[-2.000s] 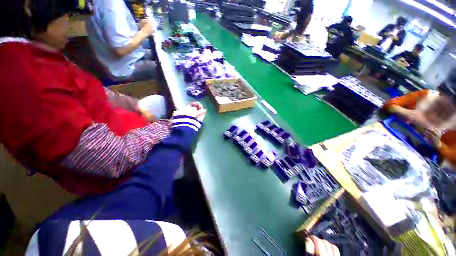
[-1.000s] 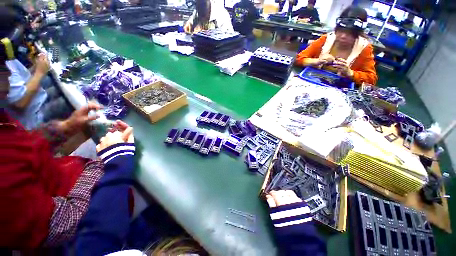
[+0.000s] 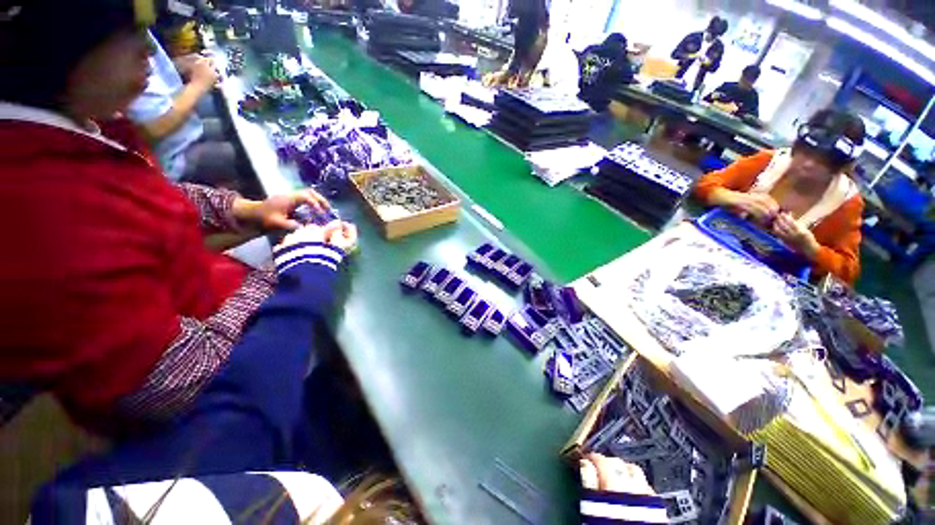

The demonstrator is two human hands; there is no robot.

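Note:
My left hand (image 3: pixel 320 240) is stretched out to the far left, beside the neighbour's fingers and a small purple piece; whether I hold it cannot be told. My right hand (image 3: pixel 615 474) is at the near left corner of the bezel box (image 3: pixel 590 422), over its edge, fingers partly hidden; no held thing can be made out. Grey frames (image 3: pixel 656 420) are heaped in the box. Dark purple screen units (image 3: pixel 451 291) lie in two short rows on the bench, with loose bezels (image 3: pixel 593 354) between them and the box. A thin transparent rectangle (image 3: pixel 513 490) lies flat near the front.
A person in red (image 3: pixel 123 277) sits close at my left. A small parts box (image 3: pixel 410 213) and purple-wrapped parts (image 3: pixel 343 146) stand beyond my left hand. A plastic bag of dark parts (image 3: pixel 718 297) and a yellow-edged stack (image 3: pixel 830 451) lie right. A person in orange (image 3: pixel 784 210) sits opposite.
The view has turned left since one second ago. The neighbour's hand is now close at my left hand, with a purple piece there. My right hand stays at the box corner.

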